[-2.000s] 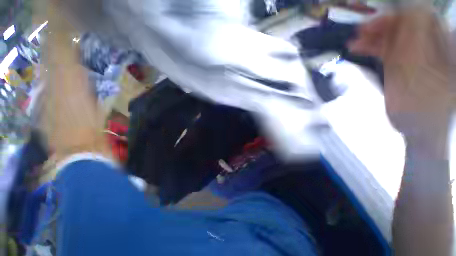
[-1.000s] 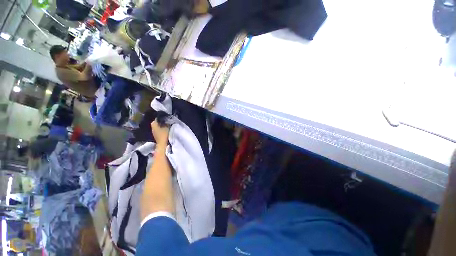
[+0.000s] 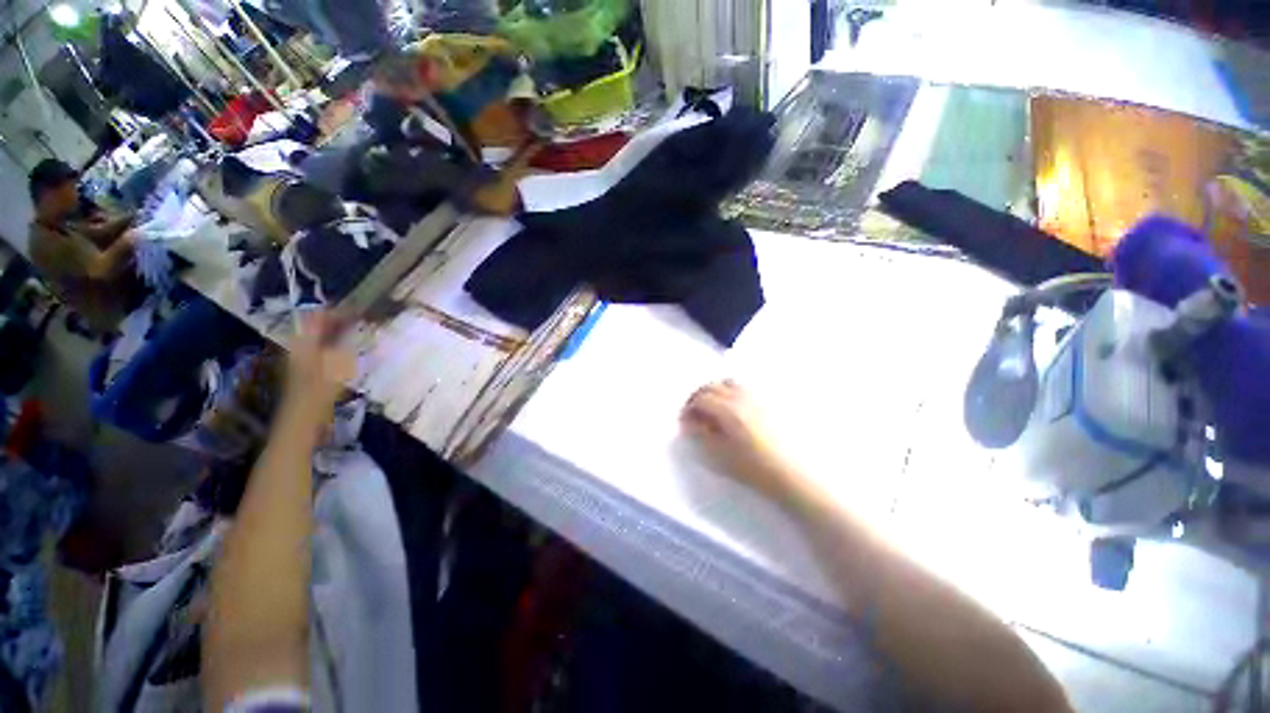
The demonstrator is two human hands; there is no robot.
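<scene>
Grey-white garment pieces with black strips hang below the table's left edge. My left hand is above them at the edge of the worn wooden extension; it is blurred, and whether it holds cloth cannot be told. My right hand rests on the white table with its fingers curled in and nothing visible in it. Black fabric pieces lie bunched beyond my right hand, across the wooden extension and the white table.
The sewing machine head, with a purple fluffy cover and grey oval attachment, stands at right. A black strip lies behind it. A yellow-green basket is at the back. A person is at far left.
The view has turned right, bringing the machine head in. My left hand, which gripped the grey-white cloth, is now up at the table edge. My right hand has come into view on the table.
</scene>
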